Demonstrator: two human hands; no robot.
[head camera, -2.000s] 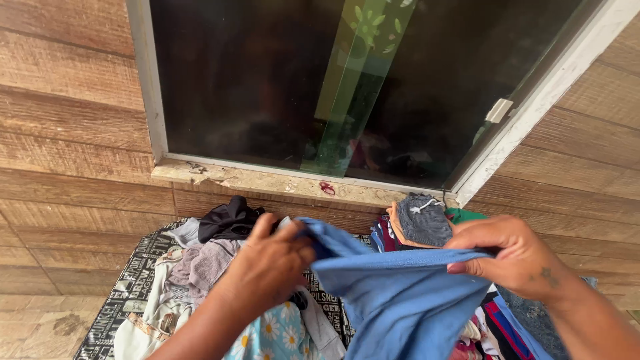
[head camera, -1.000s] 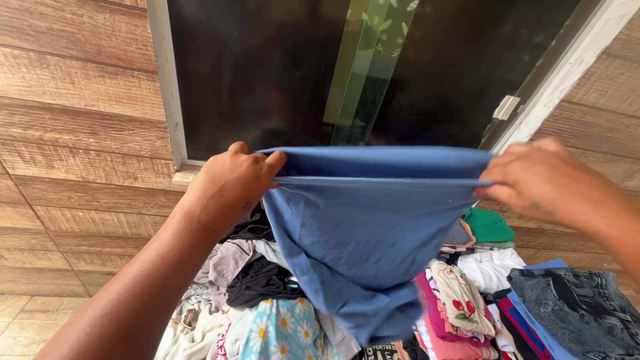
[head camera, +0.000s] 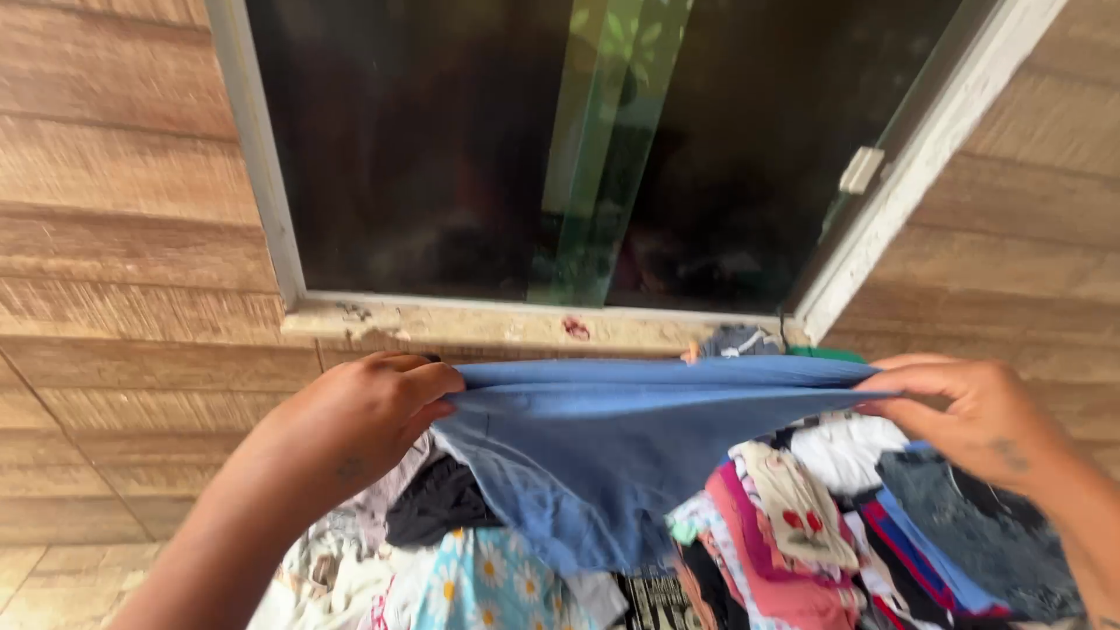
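A blue cloth garment (head camera: 604, 455) hangs stretched between my two hands, its upper edge pulled nearly straight. My left hand (head camera: 385, 407) pinches the left end of that edge, and my right hand (head camera: 954, 407) grips the right end between thumb and fingers. Below it on the left lie a black garment (head camera: 442, 503) and a light blue cloth with daisies (head camera: 494, 582). Folded pink clothes (head camera: 779, 582) are stacked at the lower right, with a cream garment with red print (head camera: 796, 507) on top. Part of the pile behind the blue garment is hidden.
Dark denim (head camera: 980, 534) and a white garment (head camera: 849, 451) lie at the right. A patterned surface with lettering (head camera: 661, 604) shows beneath the clothes. Beyond stand a glass window (head camera: 420, 175), its stone sill (head camera: 490, 328) and a wood-look wall (head camera: 114, 289).
Two seconds ago the blue garment was bunched and slanted between my hands; now its upper edge is spread wide. Since one second ago, the hanging part has changed shape, and both hands still hold it.
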